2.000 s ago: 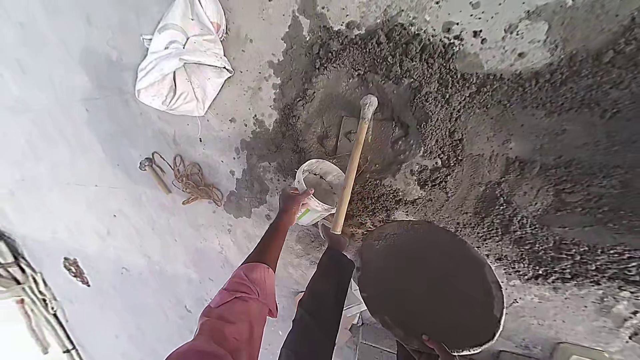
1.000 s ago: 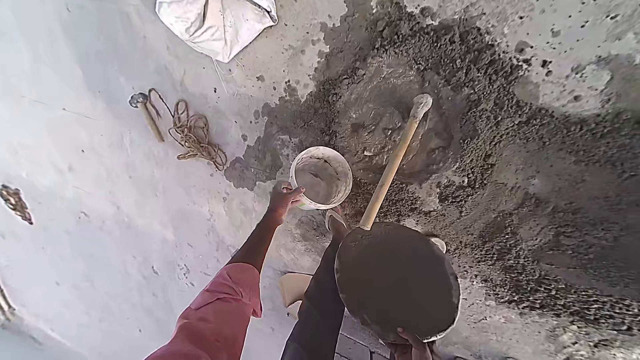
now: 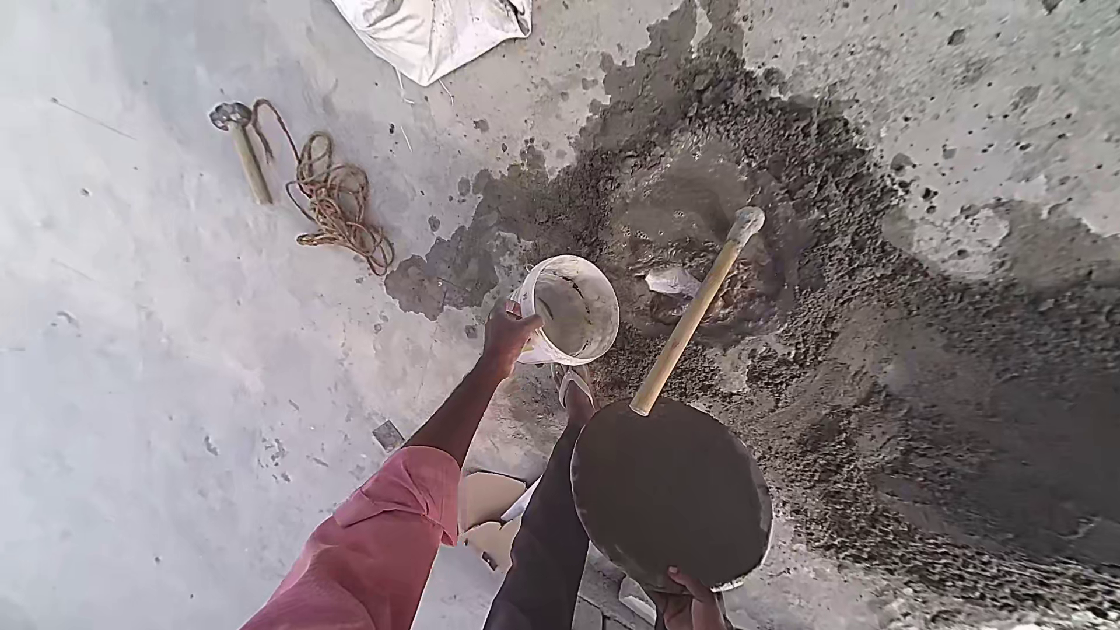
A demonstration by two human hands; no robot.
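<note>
My left hand (image 3: 509,337) grips the near-left rim of a white plastic bucket (image 3: 575,308), whose inside is smeared with grey residue. At the bottom, my right hand (image 3: 696,604) holds the near edge of a round pan (image 3: 669,494) with a dark grey surface. A wooden handle (image 3: 687,328) with a whitish knob at its far end reaches from the pan's far edge over wet mortar (image 3: 700,184). A pale object (image 3: 672,281) lies in the wet mix beside the handle. Whether the handle is joined to a tool head under the pan is hidden.
A hammer (image 3: 248,157) with a wooden handle and a tangled brown rope (image 3: 337,197) lie on the concrete floor at the left. A white sack (image 3: 433,31) is at the top. My sandalled foot (image 3: 575,389) stands near the bucket. Broken tan pieces (image 3: 490,507) lie beside my leg.
The bucket's contents, greyish two seconds ago, now look mostly gone. A pale object now shows in the wet mix near the wooden handle. The view has shifted.
</note>
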